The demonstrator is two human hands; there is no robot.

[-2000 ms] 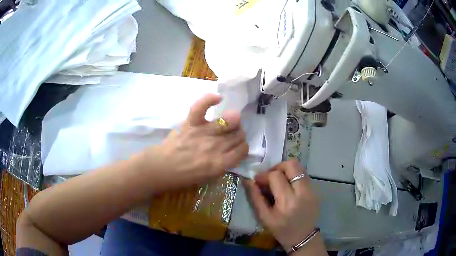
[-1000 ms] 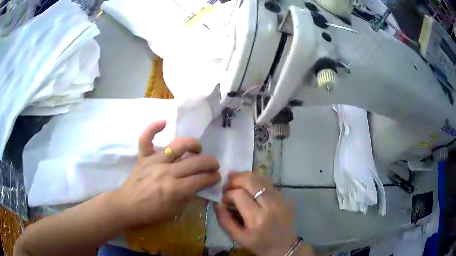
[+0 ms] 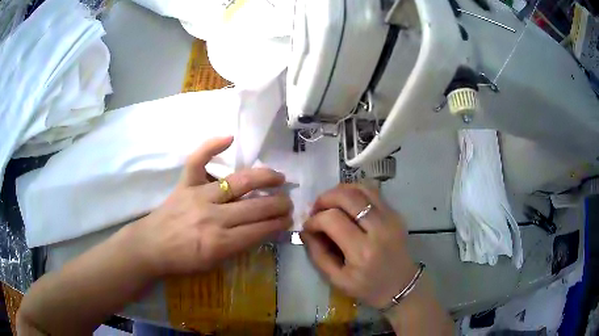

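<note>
The white sleeve panel lies left of the sewing machine head, its right end under the presser foot. A white strip runs from the foot towards me. My left hand lies on the panel's right end, palm down with fingers spread; whether it grips cloth is hidden. My right hand pinches the strip's near end between thumb and fingers, just right of my left fingertips.
A fanned strip bundle lies right of the needle. A panel stack is at far left. Loose white cloth is heaped behind the head. Yellow tape covers part of the table's near side. Dark snips lie at right.
The view has shifted. The panel's left end has swung towards me and its right end is more folded near the foot. Both hands stay at the cloth's near edge, now closer to the foot.
</note>
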